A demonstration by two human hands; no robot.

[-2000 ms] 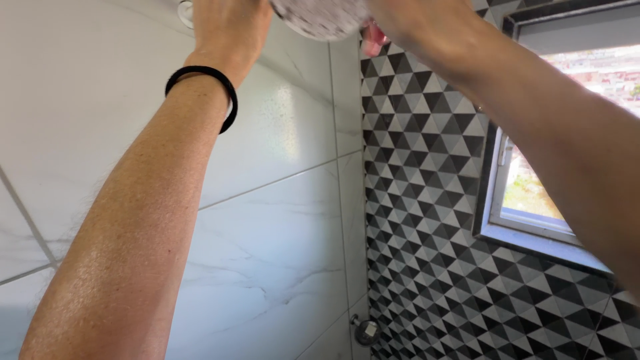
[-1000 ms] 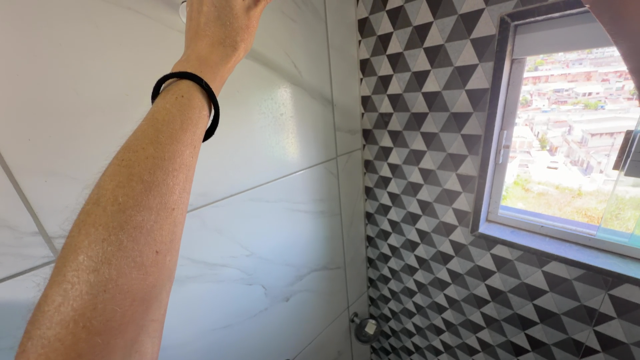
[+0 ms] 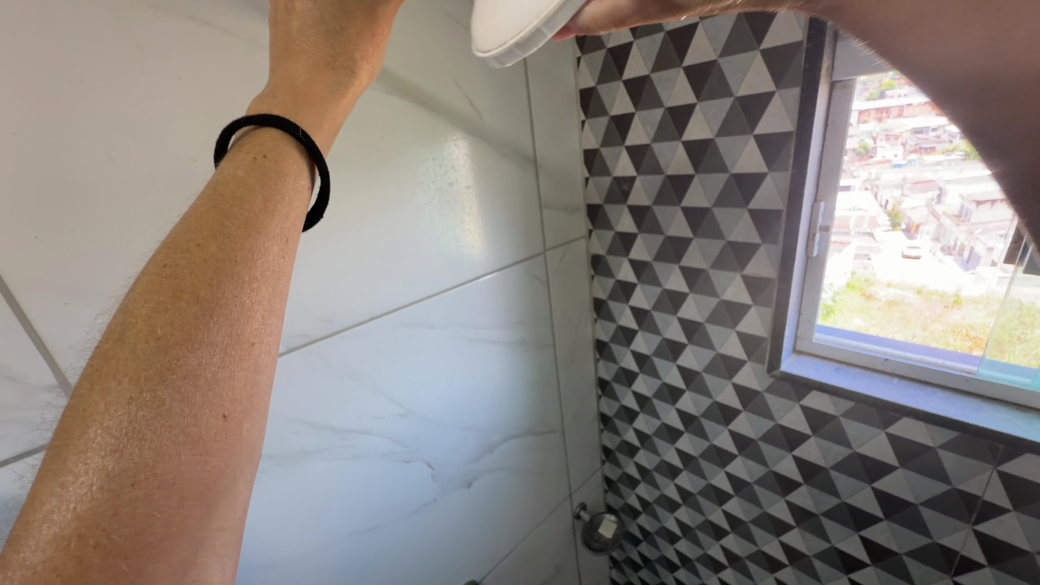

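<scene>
My left arm, with a black elastic band (image 3: 272, 130) around the wrist, reaches up along the marbled tile wall. Only the back part of my left hand (image 3: 333, 36) shows at the top edge; its fingers are outside the frame, so what it touches is hidden. My right hand (image 3: 617, 16) reaches in from the right at the top edge, its fingers against the rim of a round white object (image 3: 524, 28), possibly a shower head. Most of that object lies beyond the frame.
White marbled tiles (image 3: 406, 422) cover the left wall, black, grey and white triangle-patterned tiles (image 3: 691, 268) the right one. An aluminium-framed window (image 3: 910, 236) is set in the patterned wall. A small round metal fitting (image 3: 601, 530) is low at the corner.
A second ago my right hand and the round object were out of view; now both show at the top. Two seconds ago the object's perforated-looking face showed; now a smooth white side does.
</scene>
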